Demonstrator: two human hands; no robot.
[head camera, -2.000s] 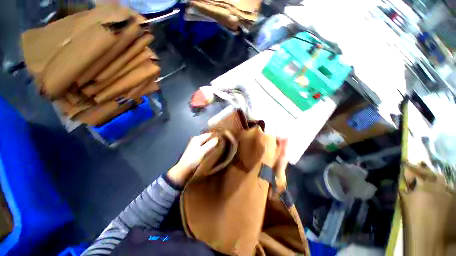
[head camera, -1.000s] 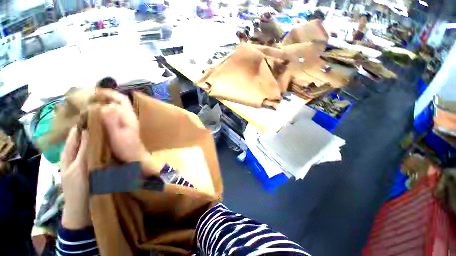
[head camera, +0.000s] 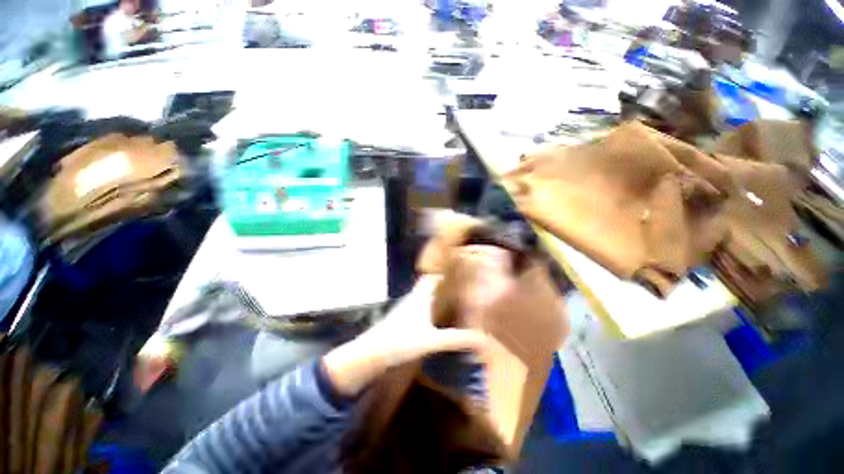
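A brown bag body (head camera: 532, 319) is held up in front of me, blurred, with a paler inner face and a dark opening low down. My left hand (head camera: 403, 338) is closed on its left side, with the thumb stretched across it. My right hand (head camera: 486, 273) is a blurred pinkish patch among the leather at the top. A bit of striped sleeve shows inside the opening. The fingers of my right hand cannot be made out.
A green machine (head camera: 289, 190) stands on a white bench (head camera: 324, 278). A cloth rag (head camera: 208, 315) lies at the bench's left corner. Brown bag panels (head camera: 620, 199) are heaped on the yellow-edged table (head camera: 639, 310), with grey-white sheets (head camera: 680, 380) below. Stacked brown bags (head camera: 111, 180) are at the left.
The view has swung back left from the red crate side, so the green machine shows fully again. The bag body and both hands now appear nearer the middle, and the bag is turned differently.
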